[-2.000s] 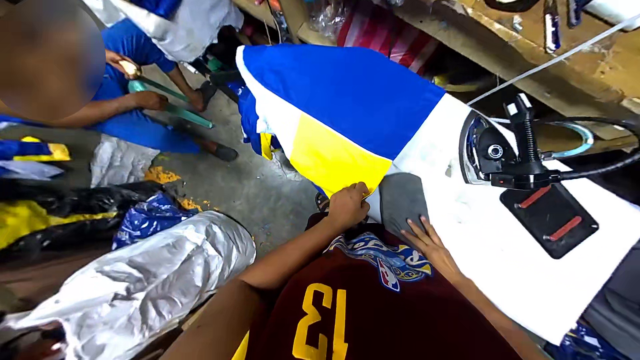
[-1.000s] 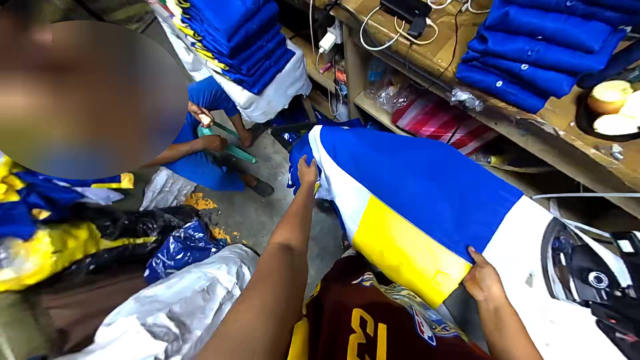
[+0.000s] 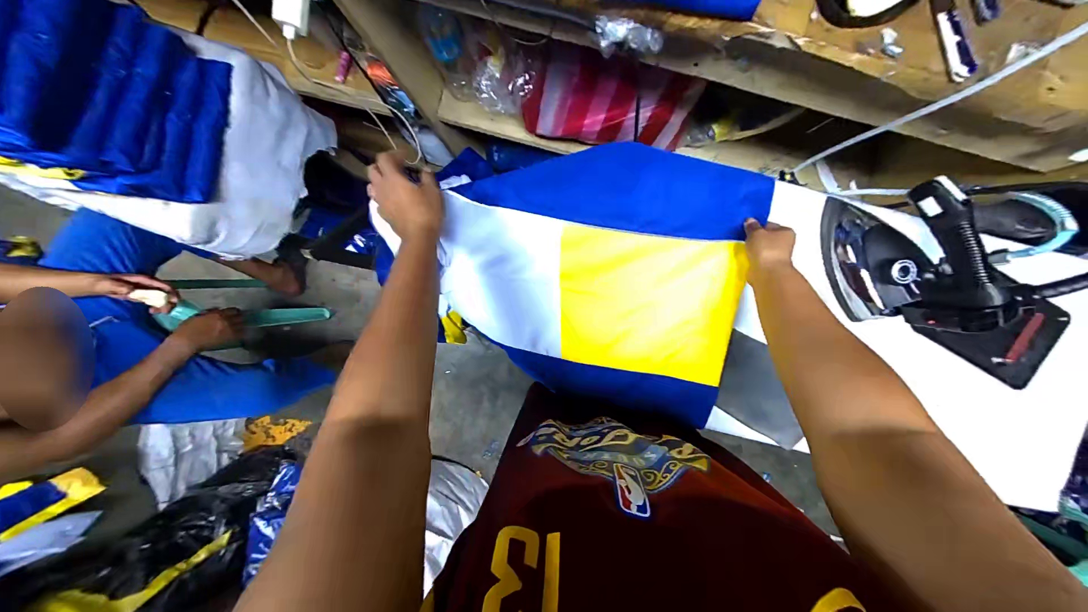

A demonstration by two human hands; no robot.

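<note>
A blue, white and yellow fabric piece is stretched between my two hands, over the left end of a white-covered ironing surface. My left hand is at the fabric's far left end, on its white and blue edge; the fingertips are partly hidden. My right hand pinches the right edge where blue meets yellow. Right of that hand, a black electric iron with a metal soleplate rests on the white cover, beside a black rest pad.
A wooden shelf runs behind, with a red striped bundle under it. Folded blue garments lie at the upper left. At left another person in blue trousers sits low. Black plastic bags lie on the floor.
My left hand has moved from the lap side out to the fabric's far end. The fabric is now drawn out between both hands. The view has swung about.
</note>
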